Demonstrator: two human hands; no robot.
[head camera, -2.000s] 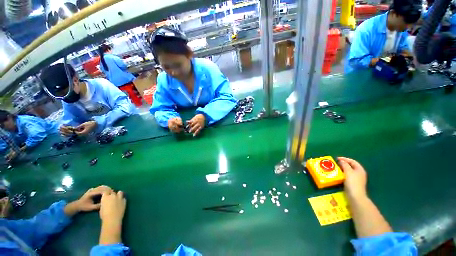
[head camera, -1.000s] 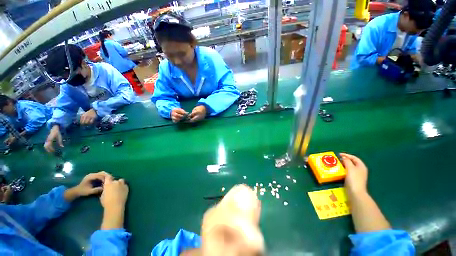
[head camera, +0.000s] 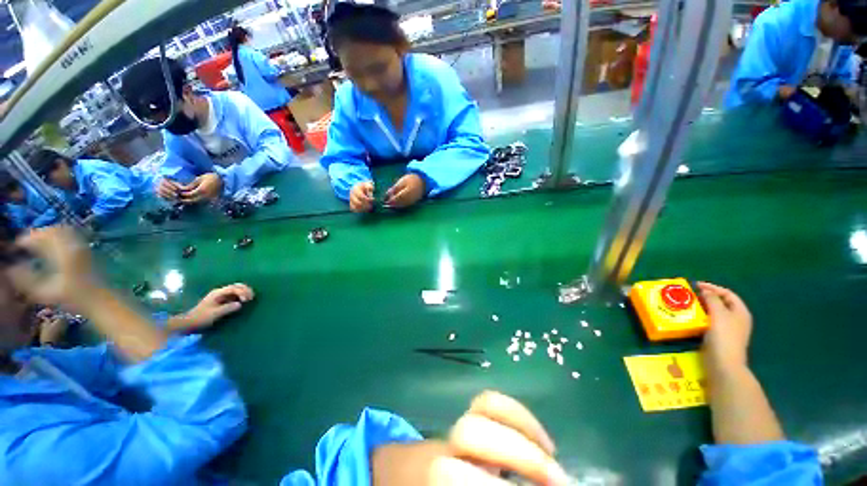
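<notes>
My right hand (head camera: 730, 327) lies against the right side of the yellow emergency stop button box (head camera: 668, 308); whether it grips the box or something behind it is hidden. My left hand (head camera: 475, 451) is low at the bottom edge, blurred and partly cut off, its fingers bent; I cannot tell whether it holds anything. Small white parts (head camera: 547, 346) lie scattered on the green belt beyond my left hand. Black tweezers (head camera: 452, 356) lie left of them. A yellow label card (head camera: 665, 382) lies below the button box, its right end beside my right wrist.
A metal post (head camera: 651, 161) rises behind the button box. A pale flat piece (head camera: 435, 297) lies mid-belt. Dark units (head camera: 317, 234) lie spaced along the belt at the left. A person in blue (head camera: 105, 408) is close on the left, an arm raised. More workers sit opposite beside heaped units (head camera: 504, 169).
My left hand came into view over the tweezers, then drew back lower, uncovering them. My right hand stays by the box. The view has shifted left. The left neighbour's arm has risen.
</notes>
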